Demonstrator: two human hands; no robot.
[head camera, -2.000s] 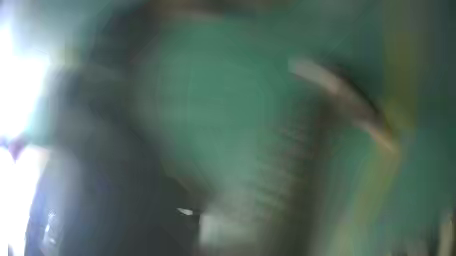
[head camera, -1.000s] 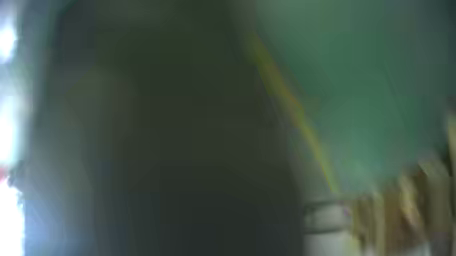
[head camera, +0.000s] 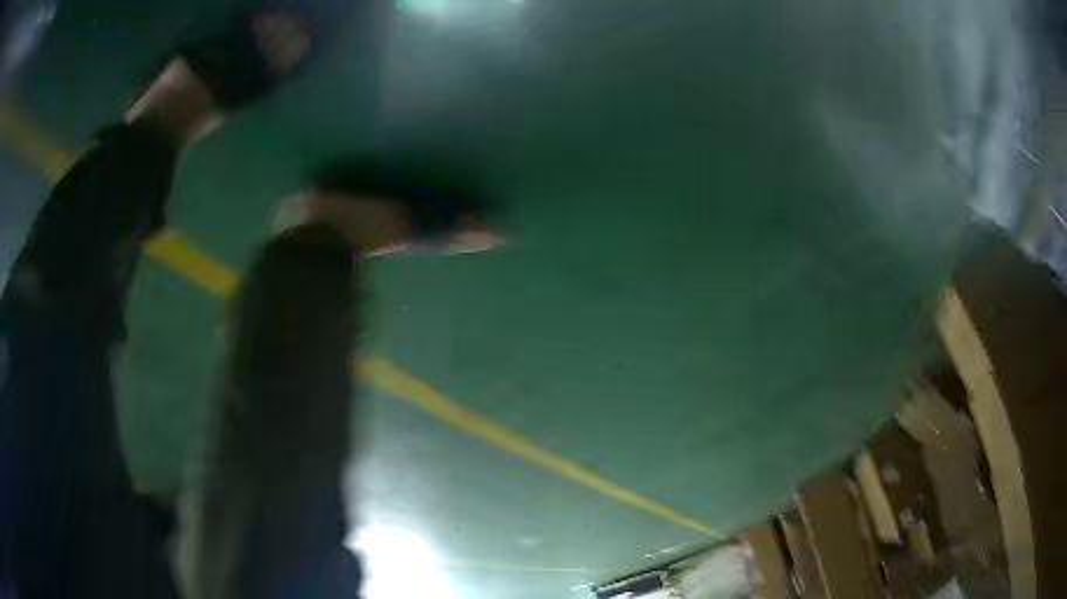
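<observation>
Neither of my hands is in view. Two dark trouser legs (head camera: 287, 386) reach in from the lower left, with bare ankles and feet in dark footwear (head camera: 240, 59). The nearer foot (head camera: 374, 220) is blurred and stands out against the green floor (head camera: 655, 293). No held object shows.
A yellow floor line (head camera: 503, 435) runs diagonally behind the legs to the lower right. Brown slatted pieces (head camera: 837, 527), perhaps pallets, stand at the lower right. Shiny, film-like grey material (head camera: 995, 105) is at the upper right. Bright glare (head camera: 398, 567) lies at the bottom.
The view has swung and is less blurred. The large dark shape that filled the middle is gone, and both legs and feet now show at the left. More of the brown pieces shows.
</observation>
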